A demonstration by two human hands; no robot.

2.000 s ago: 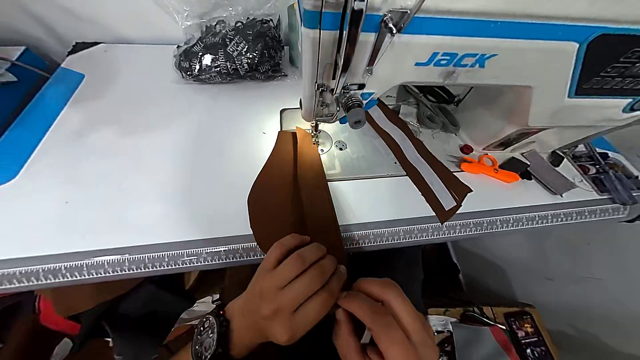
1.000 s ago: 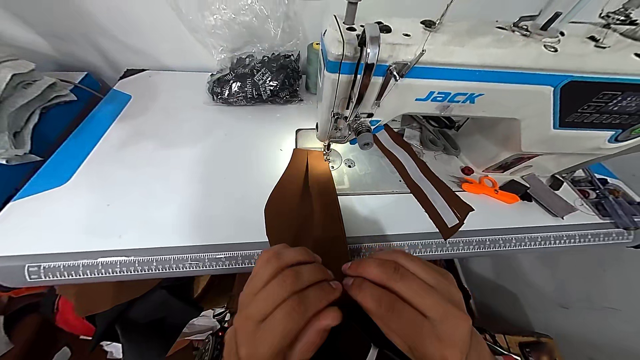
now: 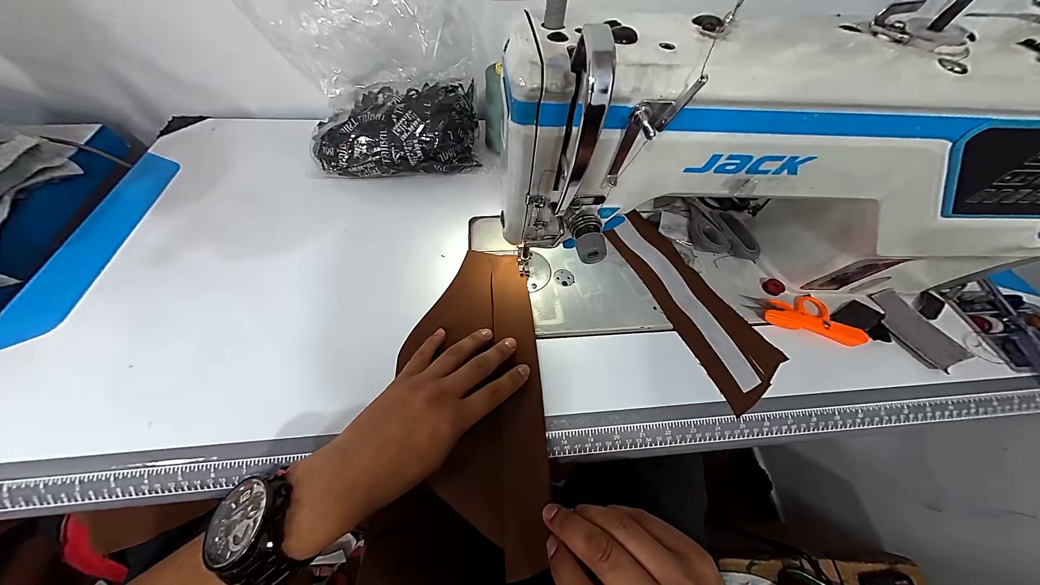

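Brown fabric [image 3: 520,422] runs from the presser foot [image 3: 525,262] of a Jack sewing machine [image 3: 731,122] down over the table's front edge. My left hand [image 3: 431,406], with a black watch [image 3: 248,520] on its wrist, lies on the fabric with fingers spread, pressing it to the table. Below the edge, my right hand [image 3: 626,544] has its thumb and fingertips at the fabric's right edge; whether they pinch it is hard to tell. A second brown piece with a white strip [image 3: 691,309] lies right of the needle area.
Orange thread snips [image 3: 816,321] lie on the right of the table [image 3: 244,325], near grey and black scraps [image 3: 918,329] and a container of small items [image 3: 995,325]. A plastic bag of black printed labels [image 3: 398,130] stands behind. A measuring tape [image 3: 780,421] runs along the front edge.
My left hand has moved up from the table's front edge onto the fabric nearer the presser foot, its fingers now spread. My right hand has moved down, away from the left.
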